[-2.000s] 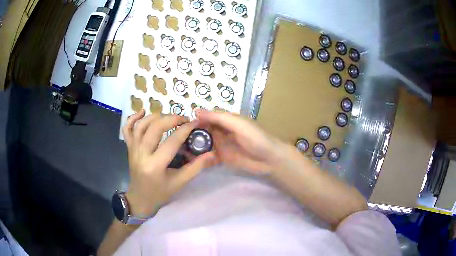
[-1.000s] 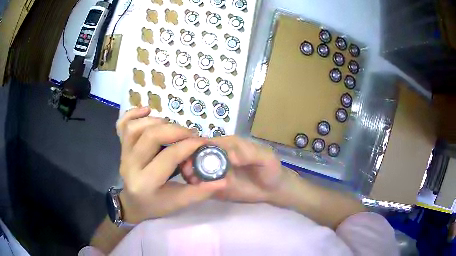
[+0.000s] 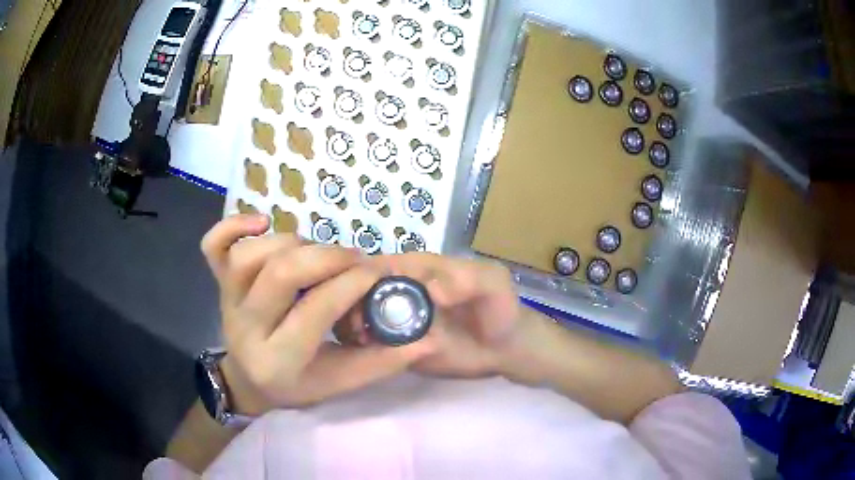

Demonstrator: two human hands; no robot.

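My left hand, with a watch at the wrist, holds a round component between thumb and fingers, its dark rim and shiny centre facing me. My right hand is close behind and beside it, fingers curled; whether it also grips something is hidden. Beyond the hands lies the white foam tray, with pale-ringed components in many holes and bare tan holes along its left side. To the right, the clear plastic tray has a brown cardboard sheet with several dark-rimmed components on its right and lower parts.
A light grey gauge on a dark stand is at the upper left, beside a small tan fixture board and thin cables. Brown sheets are stacked at the far left. Another cardboard sheet and plastic-wrapped edges are at the right.
Both hands have moved down and closer to me with the component, which looks larger. The tray rows show slightly shifted in view. Over the last second the hands barely moved.
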